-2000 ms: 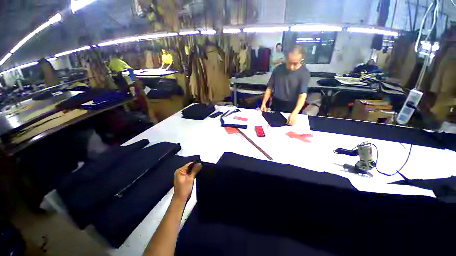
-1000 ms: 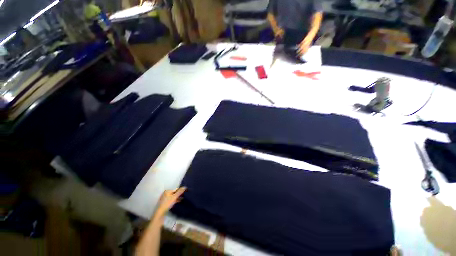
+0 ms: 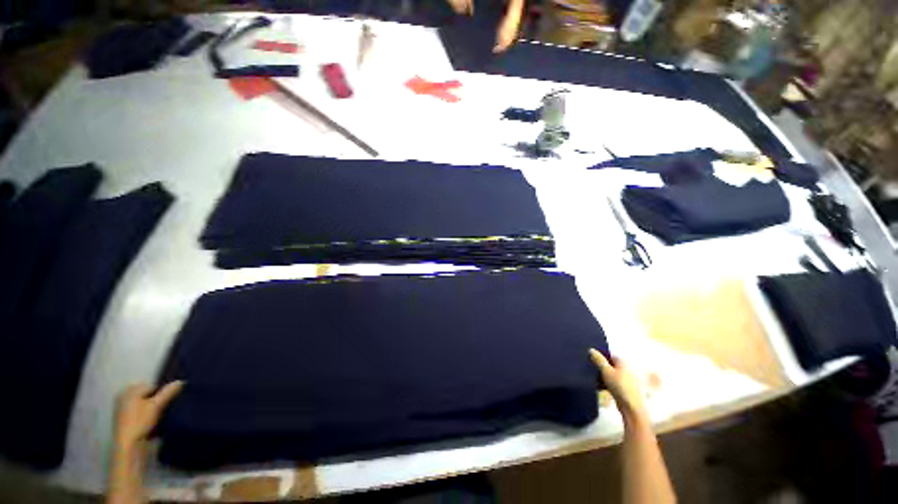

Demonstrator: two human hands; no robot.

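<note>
A thick dark stack of cut panels [image 3: 394, 354] lies on the white table near its front edge. My left hand [image 3: 146, 409] is at the stack's left end, thumb on the cloth edge. My right hand [image 3: 615, 376] is at its right end, thumb on top. The fingers of both hands are partly hidden, so I cannot tell if they grip the top panel. A second dark stack [image 3: 384, 202] lies just beyond, with a yellowish broken line along its near edge.
Shaped dark pieces [image 3: 59, 295] lie at left. Shears [image 3: 632, 241], folded dark cloth [image 3: 704, 209] and a dark pile [image 3: 832, 315] lie at right. A cutting machine [image 3: 553, 123], a ruler [image 3: 330, 123] and a red block [image 3: 336, 81] are beyond. Another person's hand [image 3: 509, 28] shows at the far edge.
The raised dark panel now lies flat on the near stack. My right hand has come into view at its right end. The view has tilted down and turned right.
</note>
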